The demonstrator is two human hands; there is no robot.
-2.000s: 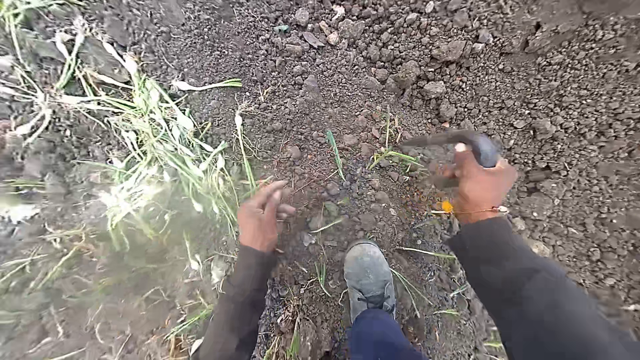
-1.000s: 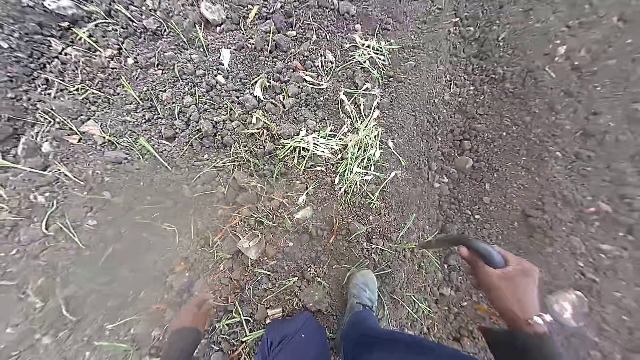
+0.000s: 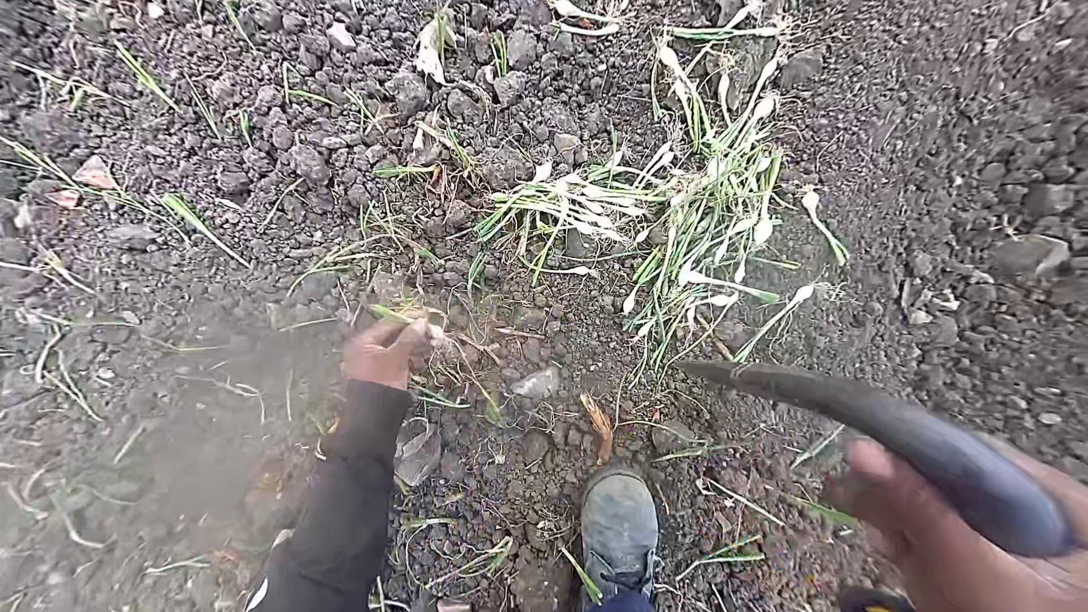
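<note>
My right hand (image 3: 960, 527), at the lower right, grips a curved dark tool (image 3: 884, 416) with a smooth grey handle; its narrow tip points left, just below a pile of seedlings. These bulbed onion-like seedlings (image 3: 705, 221) have white bulbs and green leaves and lie heaped on the soil. Left of centre, my left hand (image 3: 387, 350) has its fingers pinched together low over the soil. A small plant with a pale bulb (image 3: 435, 330) shows at its fingertips, partly hidden by the fingers.
Cloddy dark soil (image 3: 280, 170) bears scattered single seedlings. A grey shoe (image 3: 620, 527) stands at bottom centre. A brown wood piece (image 3: 599, 429) lies above its toe, with a flat stone (image 3: 537, 384) to the upper left. A larger stone (image 3: 1030, 255) lies at right.
The view has shifted a lot. My left hand, apart from any plant two seconds ago, now has its fingers closed at a small plant. My right hand has kept hold of the curved tool.
</note>
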